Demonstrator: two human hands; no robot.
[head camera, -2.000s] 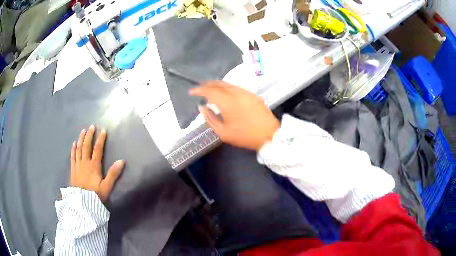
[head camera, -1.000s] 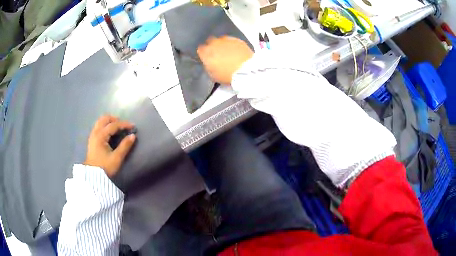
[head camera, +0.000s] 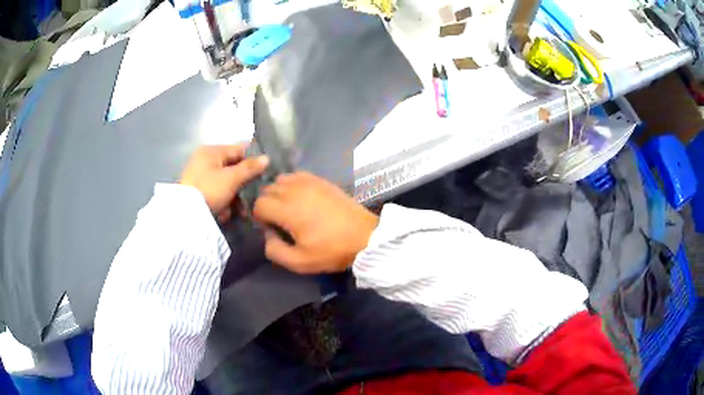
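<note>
A large dark grey cut panel (head camera: 85, 185) lies over the left of the table and hangs over its front edge. A smaller grey panel (head camera: 340, 69) lies right of the needle area, its near end at my hands. My left hand (head camera: 220, 179) and my right hand (head camera: 313, 220) are close together at the table's front edge, both pinching grey fabric where the two panels meet. The fingertips are slightly blurred. The presser foot area (head camera: 224, 65) and the blue rounded plastic piece (head camera: 263, 45) are just beyond.
Thread snips (head camera: 441, 92) lie on the table. A round tray (head camera: 533, 73) holds a yellow-wrapped item. A ruler tape (head camera: 390, 179) runs along the front edge. At right, crumpled grey cloth (head camera: 556, 224) lies in a blue crate (head camera: 671, 289).
My left hand has moved up and right from lying on the large panel. My right hand has drawn the small panel's near end left, to my left hand. Both now grip fabric.
</note>
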